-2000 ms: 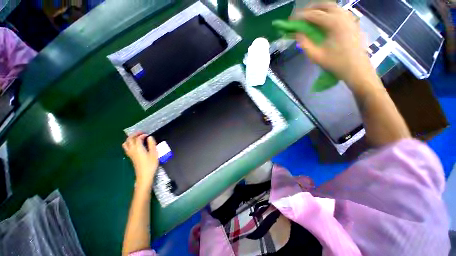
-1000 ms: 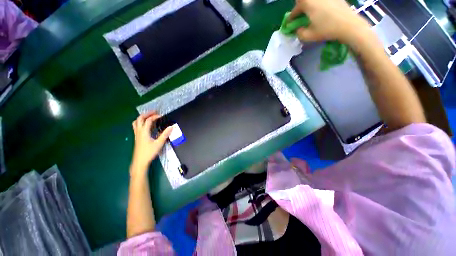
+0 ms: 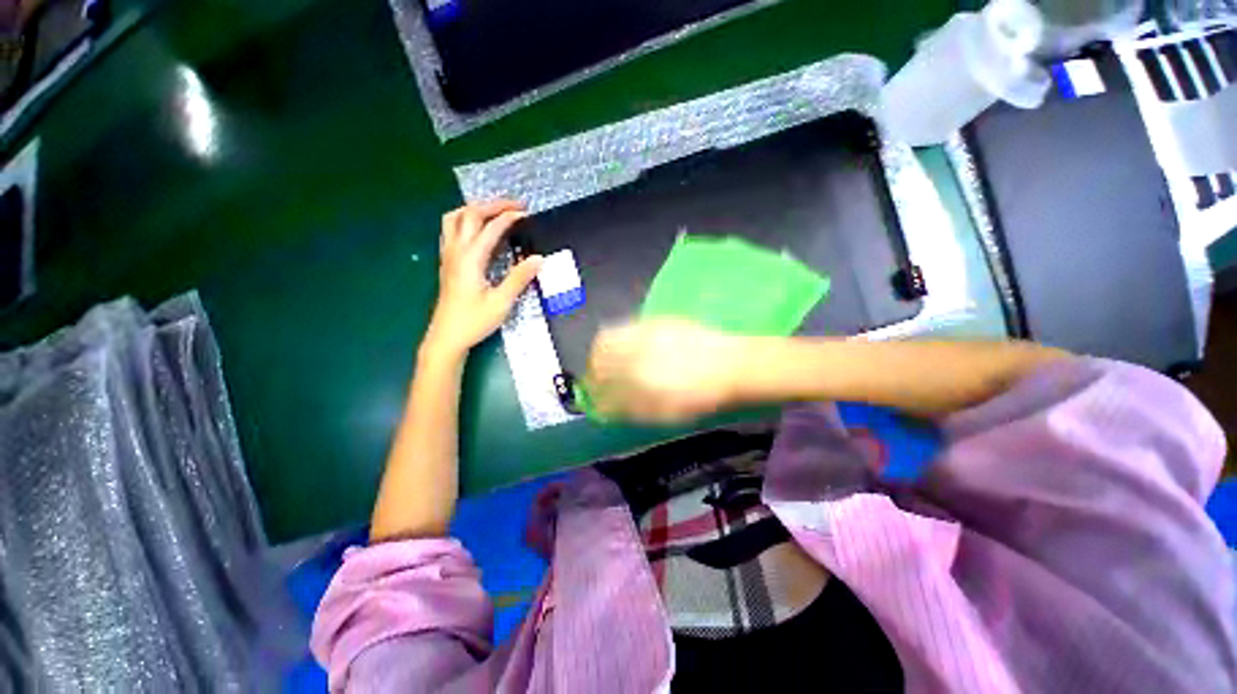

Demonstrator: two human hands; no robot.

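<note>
A flat black panel unit (image 3: 787, 190) lies on a silvery bubble bag (image 3: 678, 122) in front of me. A white-and-blue label (image 3: 560, 281) is near its left end. My left hand (image 3: 478, 278) rests at the panel's left end, fingers at the corner and thumb beside the label, fingers spread. My right hand (image 3: 658, 369), blurred, is shut on a bright green cloth (image 3: 733, 288) over the panel's near left part. The cloth spreads out on the panel behind the hand. The cloth's contact under the hand is hidden.
A white bottle (image 3: 950, 82) stands at the panel's far right corner. Another black unit (image 3: 1085, 203) lies at right, beside white slotted sheets (image 3: 1187, 82). One more unit (image 3: 570, 41) lies beyond. A stack of bubble bags (image 3: 115, 502) is at left. The worktop (image 3: 326, 203) is green.
My right hand has moved from the upper right, by the bottle, down and left onto the panel with the green cloth. The view has shifted. My left hand stays at the panel's left end.
</note>
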